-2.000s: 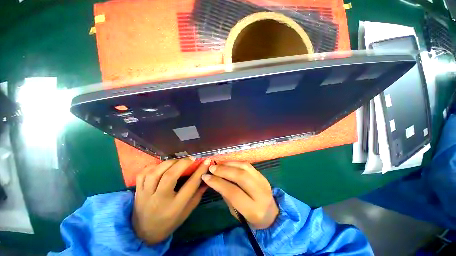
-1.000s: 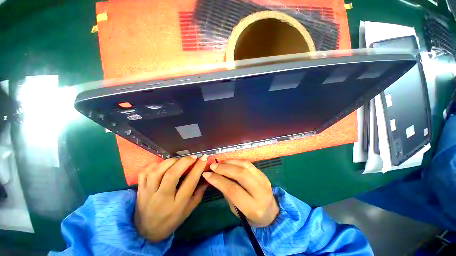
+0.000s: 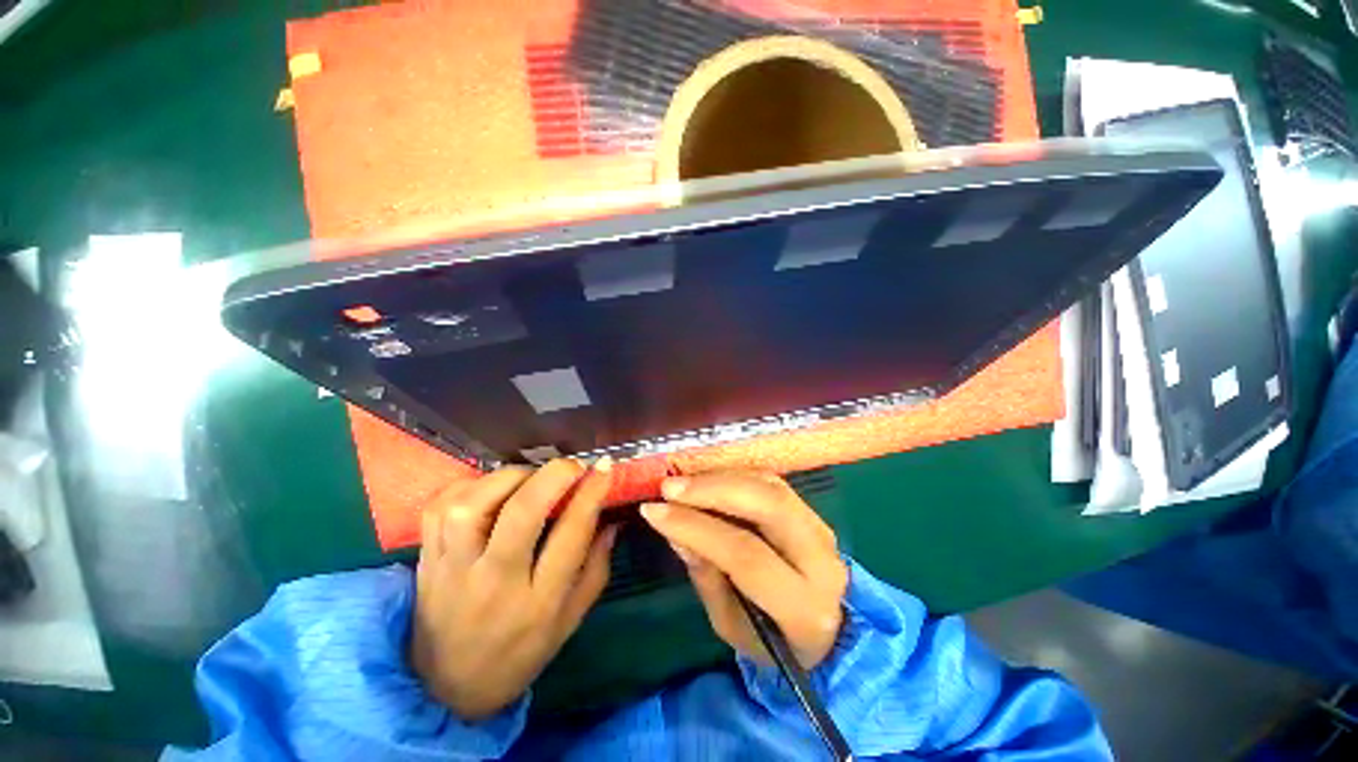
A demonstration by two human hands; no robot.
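A dark tablet housing (image 3: 700, 328) leans back against a tan cardboard ring (image 3: 789, 54) on a red-orange mat (image 3: 417, 149), its inside with pale patches facing me. My left hand (image 3: 514, 573) rests its fingertips at the housing's lower edge, left of the middle. My right hand (image 3: 760, 558) is just right of it, holding a slim black tool (image 3: 797, 677) that runs back under the palm. A tiny dark bit shows at the right fingertips; what it is, I cannot tell.
Stacked housings (image 3: 1214, 313) with white sheets lie right of the mat. A striped dark sheet (image 3: 641, 67) lies behind the ring. White sheets are at the left, one in bright glare. A person's blue sleeve (image 3: 1311, 491) shows at the right edge.
My right hand has moved slightly right, away from my left fingertips, and the tool's rear end has swung right. My left hand has stayed nearly in place at the housing's edge.
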